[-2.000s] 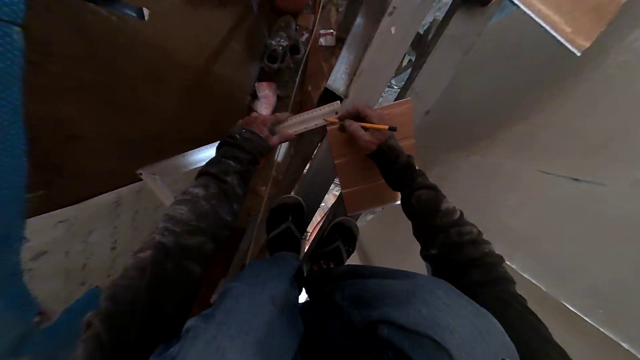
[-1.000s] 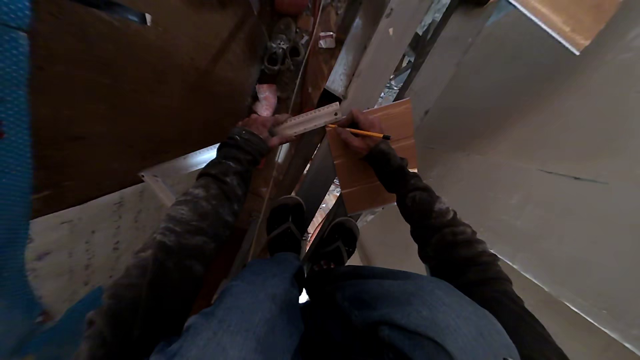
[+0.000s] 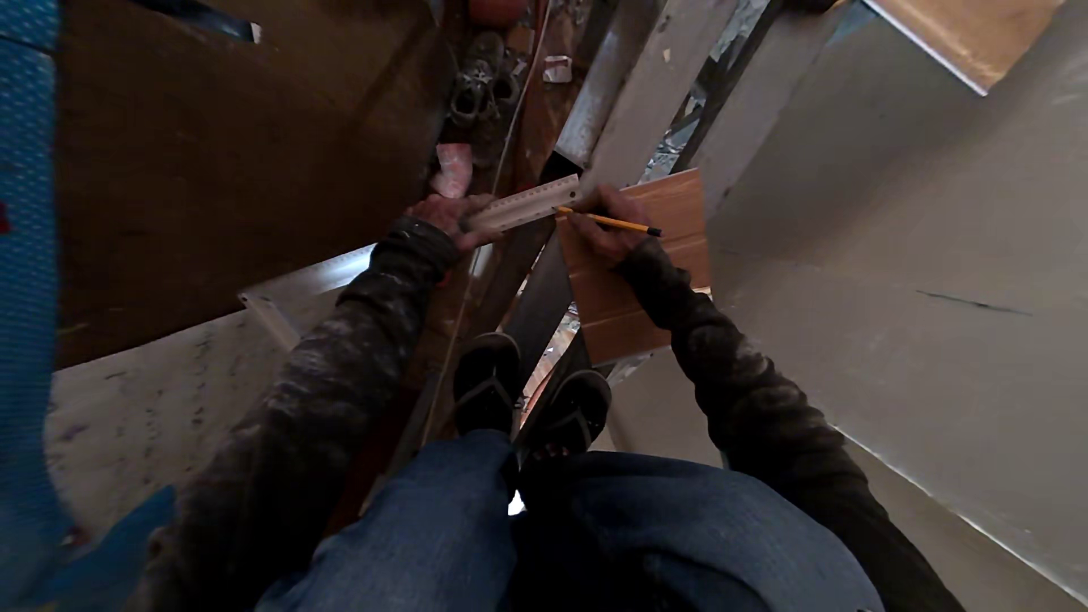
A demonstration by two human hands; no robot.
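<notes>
My left hand [image 3: 453,219] grips one end of a pale metal ruler [image 3: 531,202] with graduation marks, which slants up to the right. A yellow pencil [image 3: 616,223] with a dark end is held in my right hand [image 3: 610,228]; its tip lies at the ruler's lower edge near the far end. Under and beside my right hand is a wood-grain panel piece [image 3: 642,289], its upper left corner close to the pencil tip. Whether the ruler touches the panel cannot be told. The fingertips of my left hand are partly blurred.
Beams [image 3: 659,85] run diagonally with gaps between them. My sandalled feet [image 3: 489,382] stand at these gaps. Worn shoes [image 3: 476,89] lie beyond my left hand. A metal angle piece [image 3: 314,276] is by my left forearm, a brown board [image 3: 229,153] at left, another wood-grain panel [image 3: 977,34] at upper right.
The pencil's dark end has dipped slightly between the oldest frame and now. Both hands have otherwise stayed in about the same place.
</notes>
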